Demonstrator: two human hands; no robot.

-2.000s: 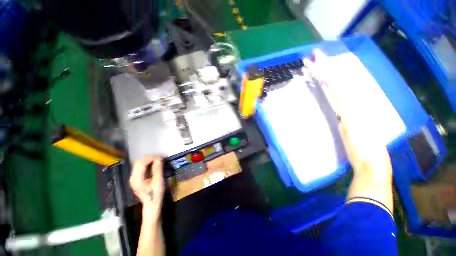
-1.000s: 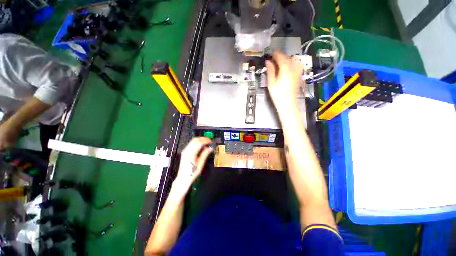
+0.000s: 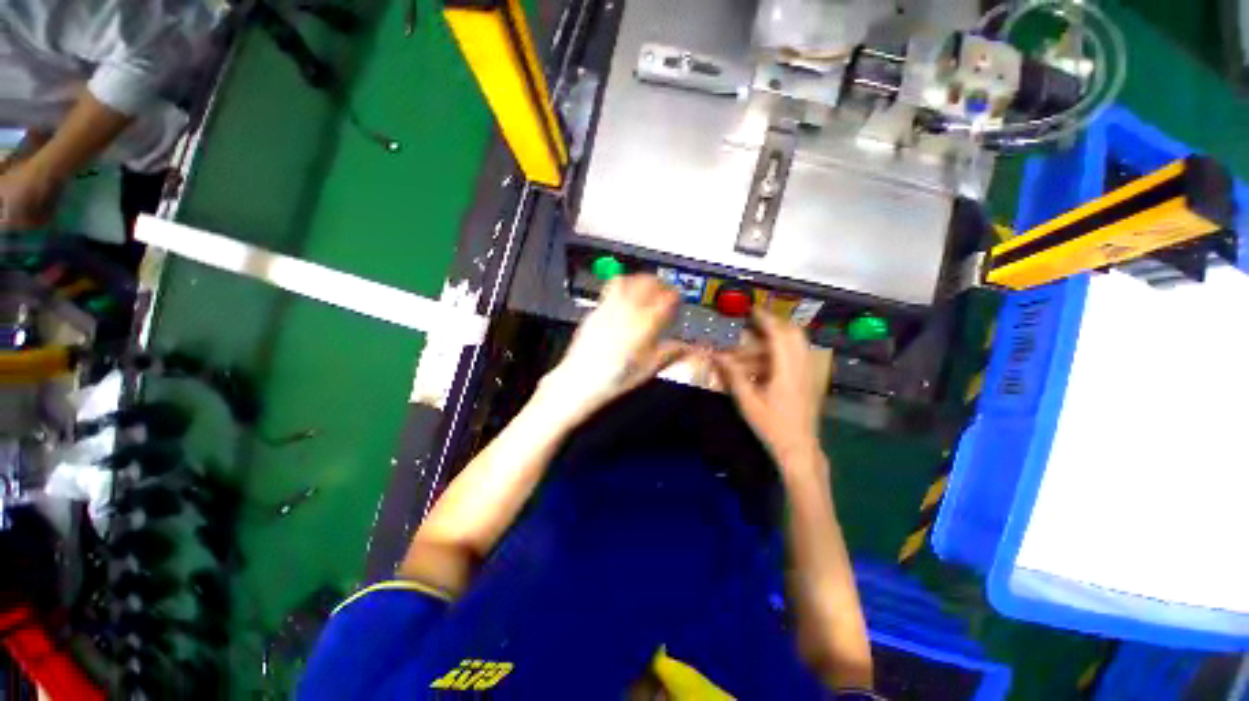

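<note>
My left hand (image 3: pixel 623 336) and my right hand (image 3: pixel 778 384) are bare and close together at the machine's front edge, over the cardboard strip (image 3: pixel 821 367). Their fingers are bent and nearly meet beside the small grey textured piece (image 3: pixel 708 326). Whether they hold anything is hidden or too blurred to tell. Behind them are the red button (image 3: pixel 736 300) and two green buttons (image 3: pixel 608 267). The silver base plate (image 3: pixel 658 178) carries the metal fixture (image 3: pixel 884 82); the film-wrapped collar (image 3: pixel 811 34) is at the top edge.
Yellow bars stand left (image 3: pixel 510 89) and right (image 3: pixel 1103 226) of the plate. Looped clear tubing (image 3: pixel 1107 69) lies behind right. The blue tote (image 3: pixel 1007 411) with a white sheet (image 3: pixel 1151 452) is at right. A green conveyor (image 3: pixel 329 219) with a white bar (image 3: pixel 295 274) and another person's arm (image 3: pixel 82 144) are at left.
My right hand has come back from the fixture to the front edge, beside my left hand. My left hand has moved inward from the left green button. The camera view has shifted.
</note>
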